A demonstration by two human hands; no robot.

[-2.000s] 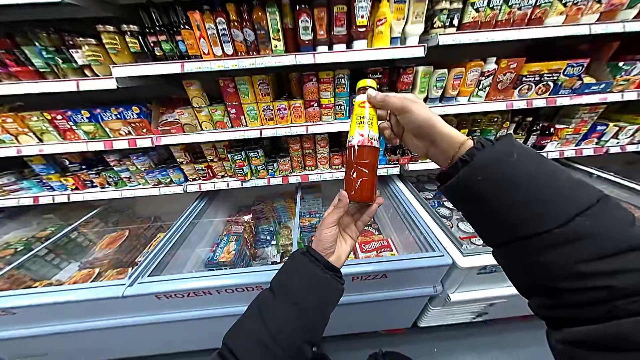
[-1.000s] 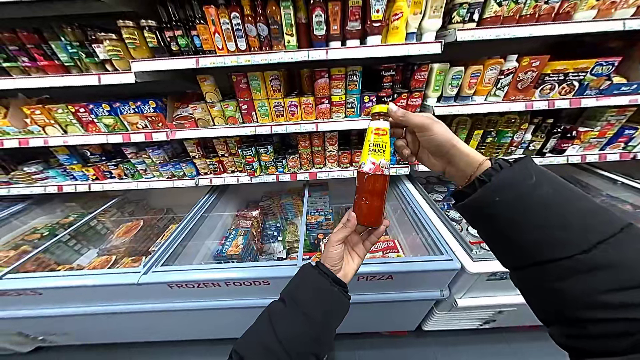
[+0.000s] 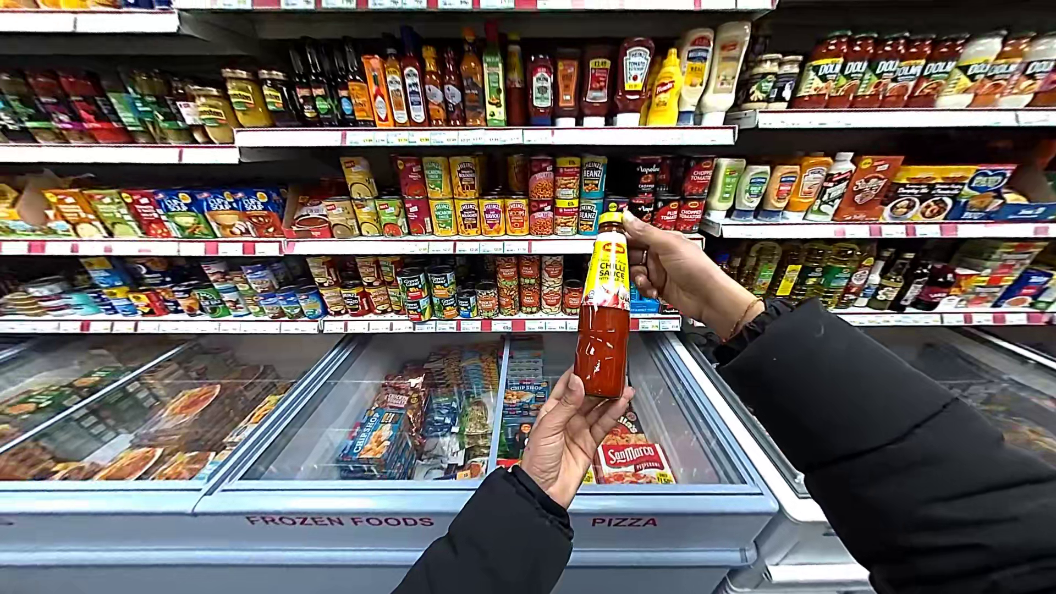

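Observation:
A glass bottle of red chilli sauce (image 3: pixel 602 338) with a yellow cap and yellow label stands nearly upright in front of me, leaning slightly. My left hand (image 3: pixel 569 441) holds its base from below, thumb and fingers around the bottom. My right hand (image 3: pixel 689 268) grips it at the neck beside the cap, from the right. The label faces me. Both arms wear black padded sleeves, and a thin bracelet shows at the right wrist.
Below the bottle lies a glass-topped chest freezer (image 3: pixel 346 495) with boxed frozen food and pizza. Behind it rise shelves (image 3: pixel 487 138) of sauce bottles, jars, tins and packets. Another freezer (image 3: pixel 124 412) adjoins at the left, and one more stands at the right.
Both hands keep hold of the sauce bottle throughout. The view has shifted slightly, bringing the shelves more level.

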